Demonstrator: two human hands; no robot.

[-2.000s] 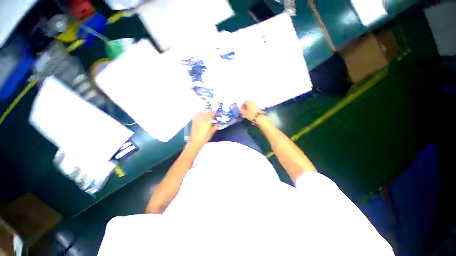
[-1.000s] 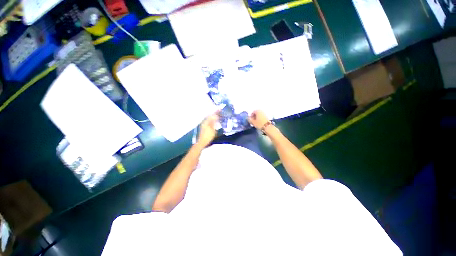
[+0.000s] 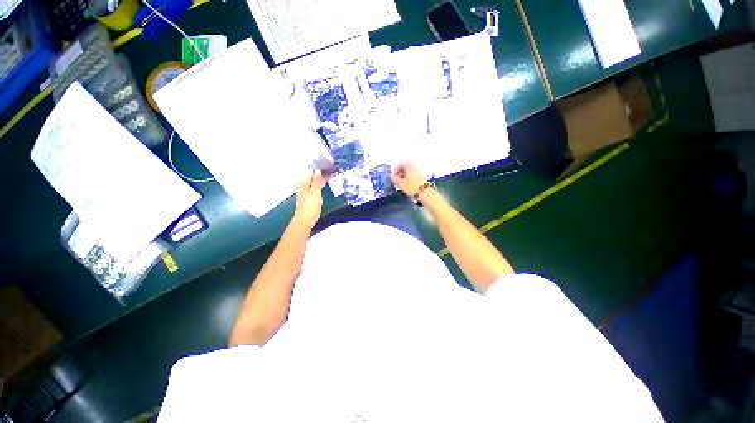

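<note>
A white instruction sheet with dark blue-grey picture blocks point(image 3: 464, 111) lies on the green bench in front of me. Small shiny clear bags with dark contents point(image 3: 358, 183) lie over its lower left part. My left hand point(image 3: 310, 188) is at the left side of these bags, its fingertips pinching the edge of a small clear bag. My right hand point(image 3: 407, 178) is at their right side, with fingers bent together at the bag edge. What its fingertips hold is too small to tell.
Plain paper point(image 3: 223, 124) lies left of the work, another sheet point(image 3: 108, 165) further left over a crinkled poly bag point(image 3: 116, 268). A form point(image 3: 319, 25), black phone point(image 3: 449, 21) and caliper point(image 3: 492, 22) lie behind. A tape roll point(image 3: 155, 83), white cable point(image 3: 175, 169) and cardboard box point(image 3: 600, 120) also show.
My left hand has moved left and up, away from the right hand, with a bag edge at its fingertips. My right hand stays near the bags. The whole view has shifted slightly.
</note>
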